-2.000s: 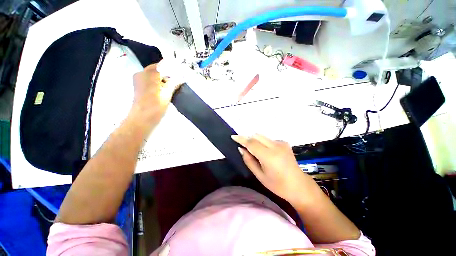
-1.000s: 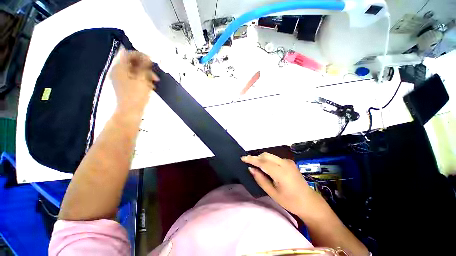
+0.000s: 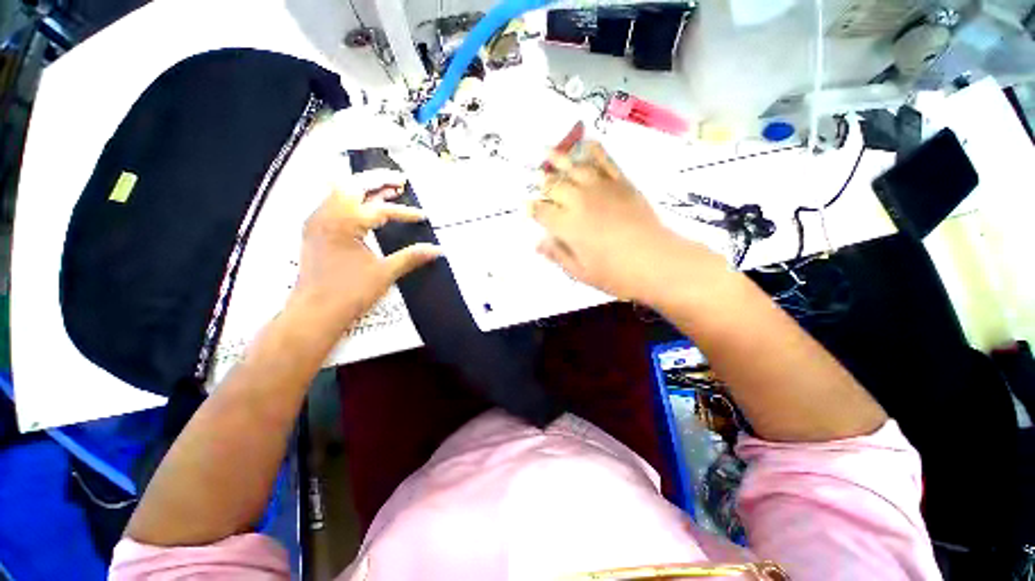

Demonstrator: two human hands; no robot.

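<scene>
The black strap [image 3: 437, 301] runs from the needle area down over the table's front edge to my lap. My left hand [image 3: 358, 244] holds the strap near its upper end, thumb and fingers across its width. My right hand [image 3: 602, 221] is above the table, right of the strap, with the reddish-brown stick [image 3: 566, 141] at its fingertips. The black half-moon bag body [image 3: 170, 216] lies at left, with a small yellow label [image 3: 123, 187] and a speckled line along its straight edge.
The blue hose [image 3: 468, 55] curves over the needle area. The pink-red tool [image 3: 647, 114] lies at the back. Black snips [image 3: 743, 221] lie right of my right hand. A black rectangular object [image 3: 925, 182] is at the right corner. A blue tray [image 3: 670, 414] is under the table edge.
My right hand has left the strap's lower part and moved up to the reddish-brown stick, which has shifted. My left hand has moved right and down along the strap. The camera view has shifted.
</scene>
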